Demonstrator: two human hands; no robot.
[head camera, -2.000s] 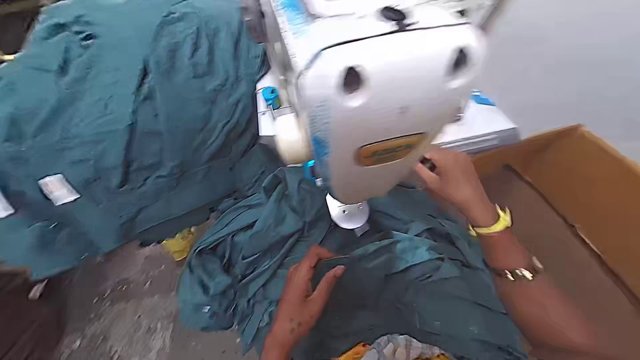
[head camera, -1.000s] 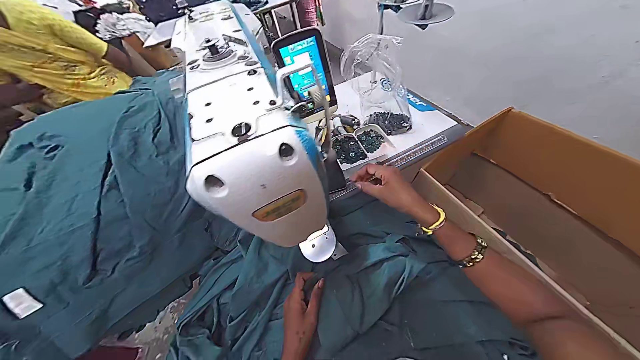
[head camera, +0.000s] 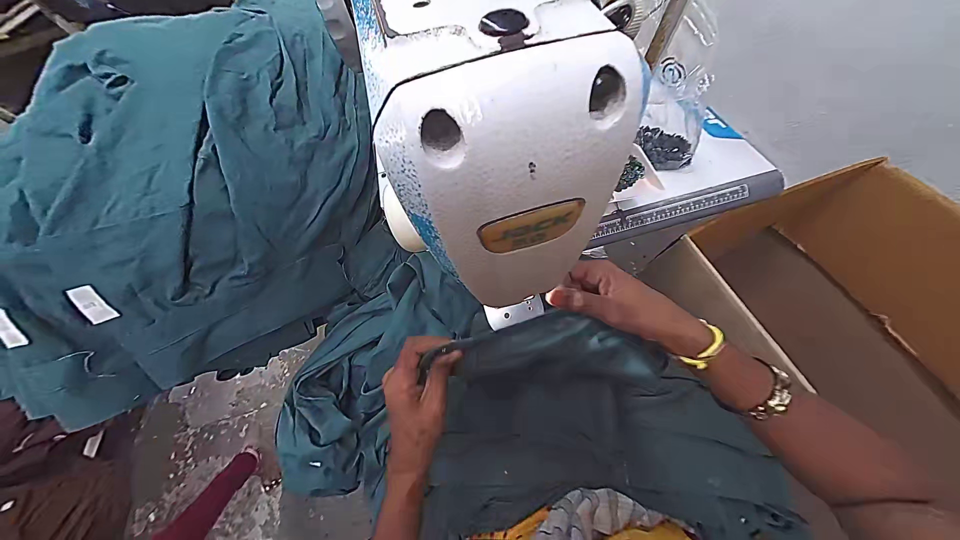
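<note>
A white Jack sewing machine head (head camera: 517, 165) fills the upper middle, its lower end just above a teal garment (head camera: 555, 420). My left hand (head camera: 421, 382) pinches the garment's folded edge between thumb and fingers, left of the machine's foot area. At the right of that area, my right hand (head camera: 611, 300) has its fingertips close together beside the machine's lower end, near the edge of the cloth. Whether it grips the cloth or a small part cannot be told. The needle area is mostly hidden by the machine head.
A heap of teal garments (head camera: 150, 172) with white tags lies at the left. An open cardboard box (head camera: 825, 262) stands at the right. Behind my right hand are a ruler strip (head camera: 675, 212) on the table edge and a plastic bag (head camera: 671, 124) of small dark pieces.
My right hand has come from beside the tray of small pieces to the machine's lower end. My left hand now holds up the garment's edge. The view has moved closer to the machine.
</note>
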